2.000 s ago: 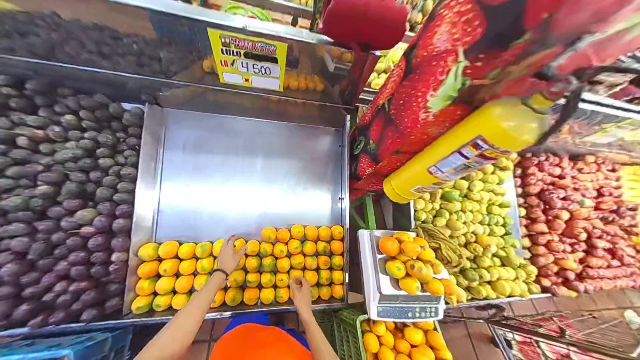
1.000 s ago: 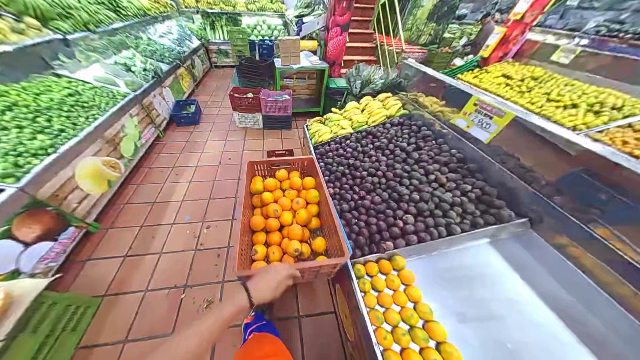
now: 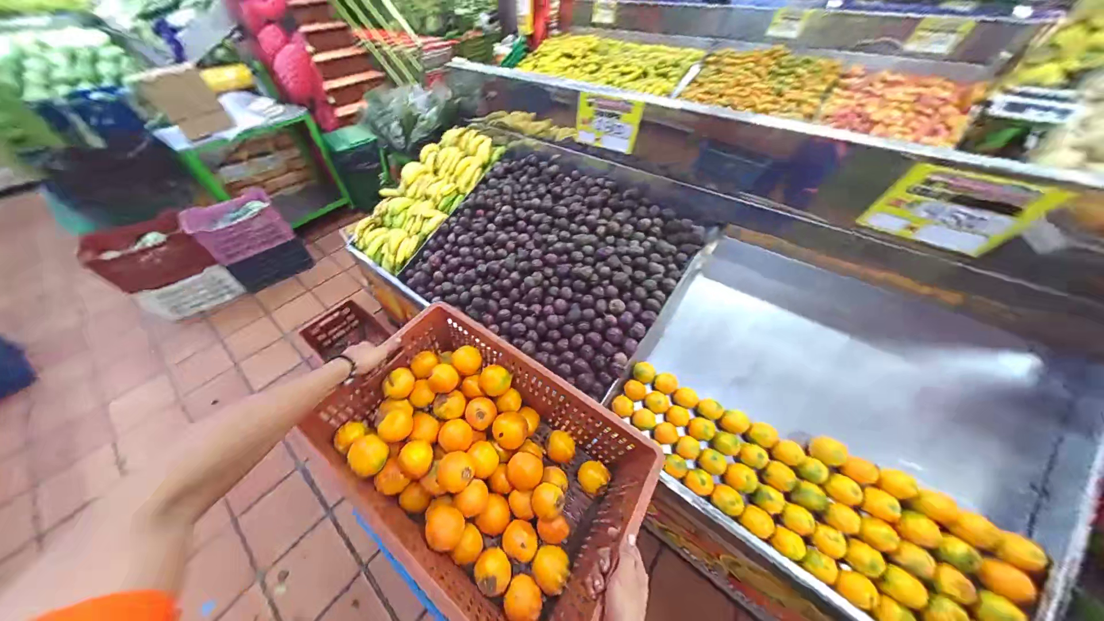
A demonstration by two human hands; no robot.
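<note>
A reddish-brown perforated plastic crate point(image 3: 552, 379) of round orange fruits point(image 3: 470, 466) is tilted at the lower middle. My left hand point(image 3: 373, 355) grips its far left rim, a dark band around the wrist. My right hand point(image 3: 627, 582) holds the near right end, partly cut off by the lower frame edge. Right of the crate, a metal display tray point(image 3: 776, 328) carries rows of orange and green-tinged fruits point(image 3: 811, 496) along its front, with bare metal behind them. Dark purple round fruits point(image 3: 552, 259) fill the neighbouring section.
Bananas point(image 3: 423, 194) lie beyond the purple fruits. Another brown crate point(image 3: 341, 328) stands behind the held one. Stacked crates point(image 3: 237, 226) and a green-framed table point(image 3: 267, 155) stand at the back left on the tiled floor point(image 3: 250, 483). Yellow price signs point(image 3: 962, 207) hang above the display.
The crate of orange fruits, one second ago upright in the aisle with one hand at its near rim, is now tilted beside the display, held by both hands. The view has swung strongly.
</note>
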